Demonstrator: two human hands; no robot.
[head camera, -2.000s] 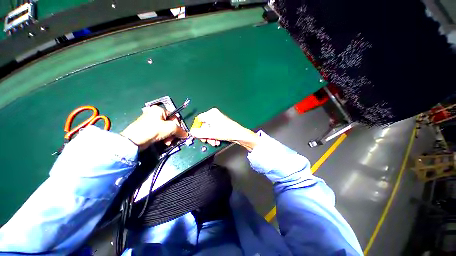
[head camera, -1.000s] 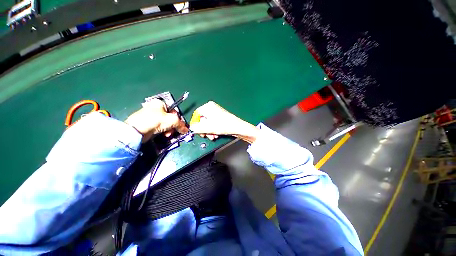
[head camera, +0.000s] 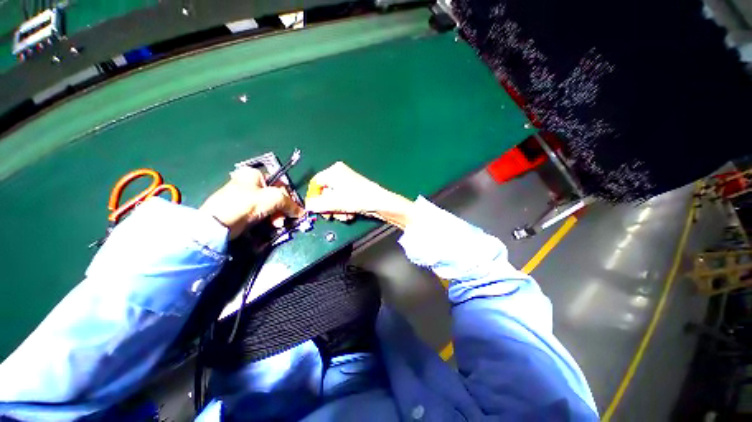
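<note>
The light grey housing (head camera: 262, 160) lies at the bench's near edge, mostly covered by my left hand (head camera: 249, 203), which grips it. A short black cable (head camera: 284, 167) with pale tips sticks up past my left fingers. More black cables (head camera: 257, 269) run from the housing down to my lap. My right hand (head camera: 342, 191), with an orange-yellow finger cot (head camera: 314, 190), is closed at the housing's right side, fingertips close to the cable ends; what it pinches is too small to tell.
Orange-handled scissors (head camera: 136, 191) lie left, partly under my left sleeve. A black cable bundle (head camera: 301, 311) covers my lap. A small pale part (head camera: 331, 236) lies near the green bench's (head camera: 354, 99) edge. A black cable rack (head camera: 627, 91) and red bin (head camera: 518, 162) stand right. A wired unit (head camera: 37, 35) is far left.
My right hand has shifted slightly left and up, closer to my left hand. The upright cable also sits slightly further left. More of the scissors shows than one second ago.
</note>
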